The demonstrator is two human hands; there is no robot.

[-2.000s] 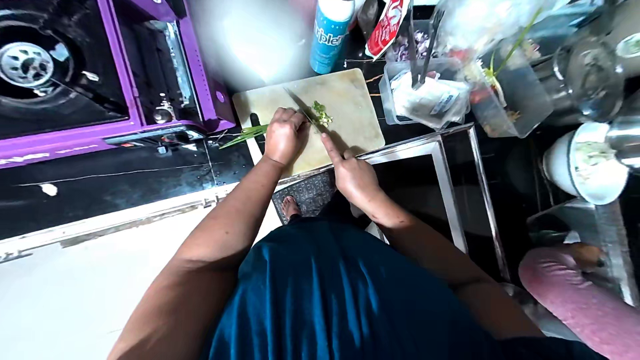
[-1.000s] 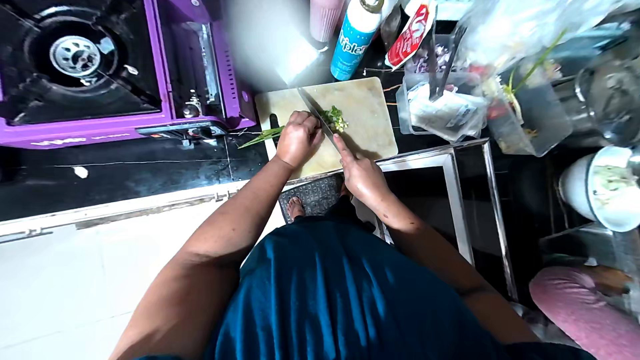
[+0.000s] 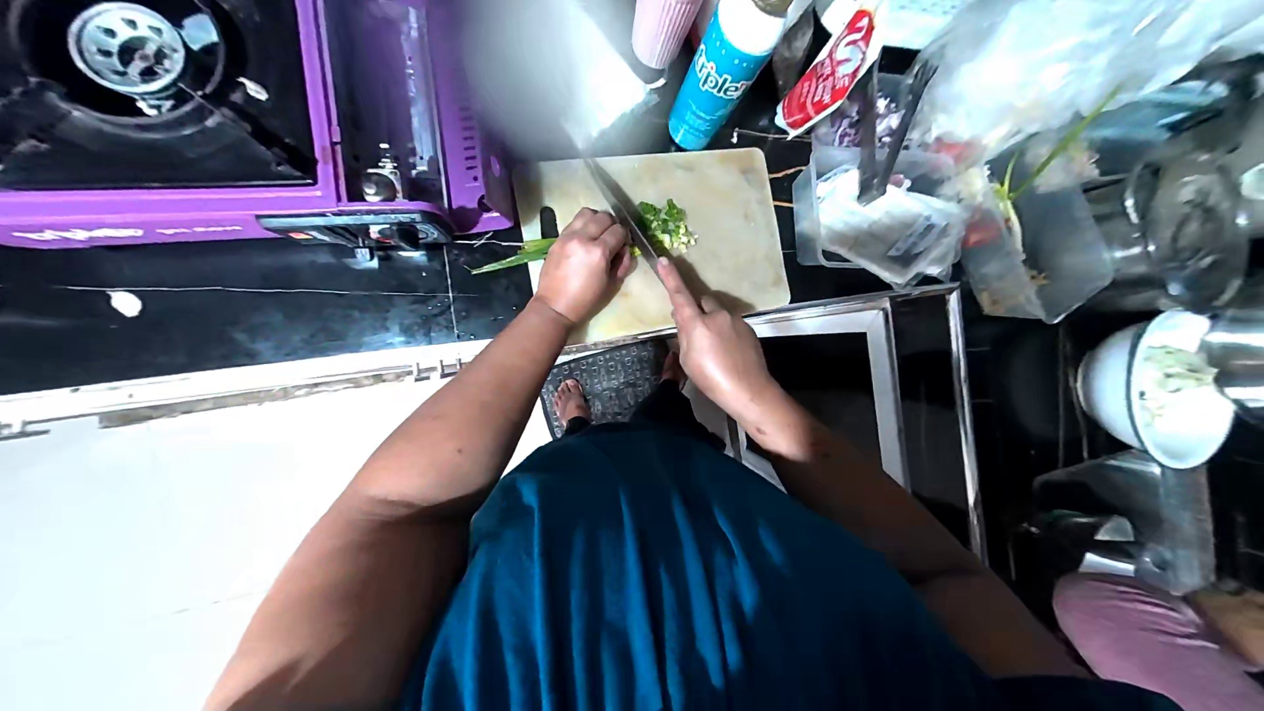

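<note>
A pale cutting board (image 3: 736, 222) lies at the counter's front edge. My left hand (image 3: 585, 259) presses a bunch of green onions (image 3: 518, 259) onto it, their green ends sticking out to the left past the board. The knife (image 3: 624, 205) is in my right hand (image 3: 713, 341), index finger stretched along the blade, its tip pointing up and left. The blade stands right beside my left fingers. Chopped green onion (image 3: 668, 225) is heaped just right of the blade. My right palm hides the knife's handle.
A purple portable gas stove (image 3: 326, 118) stands left of the board. Behind it are a blue spray can (image 3: 726, 74) and a red packet (image 3: 831, 74). Plastic containers (image 3: 889, 222) and a white bowl (image 3: 1155, 390) stand right. A person's pink sleeve (image 3: 1136, 632) shows lower right.
Both hands remain at the green onions, the knife still in my right hand. The view has shifted somewhat.
</note>
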